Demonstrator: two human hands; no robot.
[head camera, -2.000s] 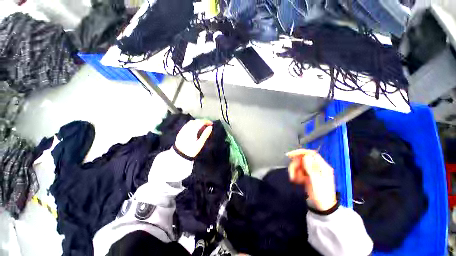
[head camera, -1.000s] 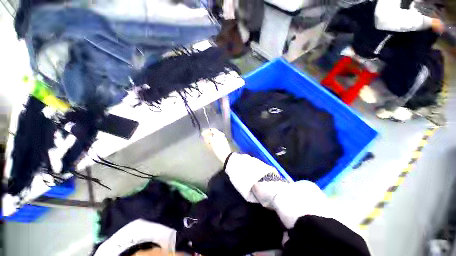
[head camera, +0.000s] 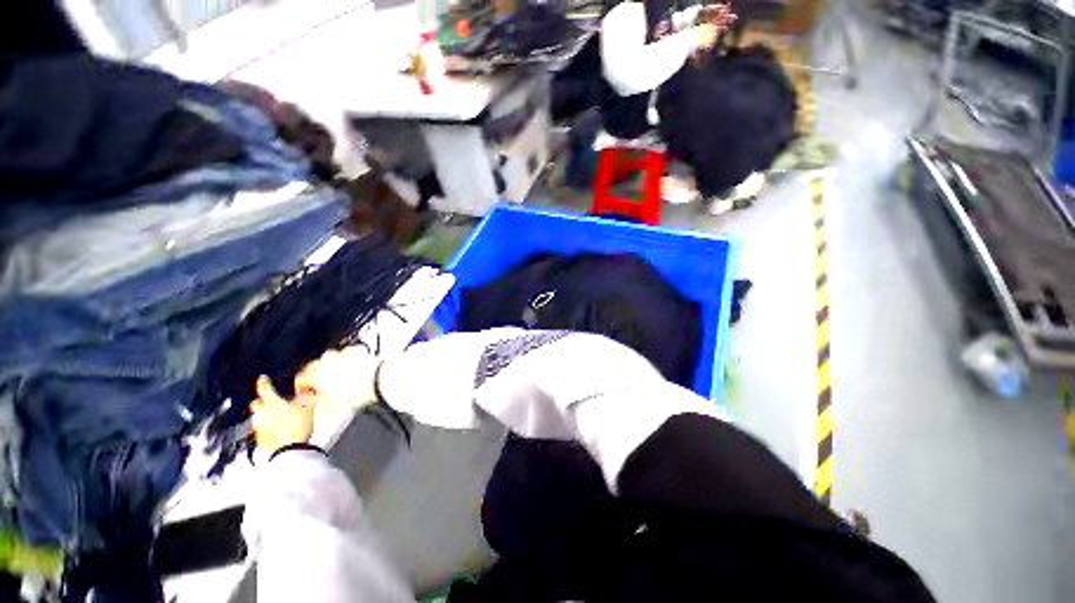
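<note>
A bundle of black drawcords (head camera: 312, 312) lies on the white table (head camera: 415, 309), its loose ends hanging over the edge. My left hand (head camera: 281, 421) and my right hand (head camera: 340, 379) are close together at the near edge of this bundle, fingers bent. The view is blurred, and I cannot tell whether either hand grips a cord. The fingertips partly merge with the dark cords. Dark cloth (head camera: 548, 501) lies over my lap, partly hidden by my right sleeve.
A blue bin (head camera: 721, 295) holds dark garments (head camera: 601, 295) with a small white loop (head camera: 542, 299). Denim garments (head camera: 83, 318) and a phone (head camera: 200, 539) are on the table. A person (head camera: 642, 53) sits by a red stool (head camera: 628, 183). Floor tape (head camera: 823, 342) and a trolley (head camera: 1002, 236) are at right.
The view has swung right. My right hand has moved from beside the bin to the cord bundle. My left hand has come up from the lap to join it.
</note>
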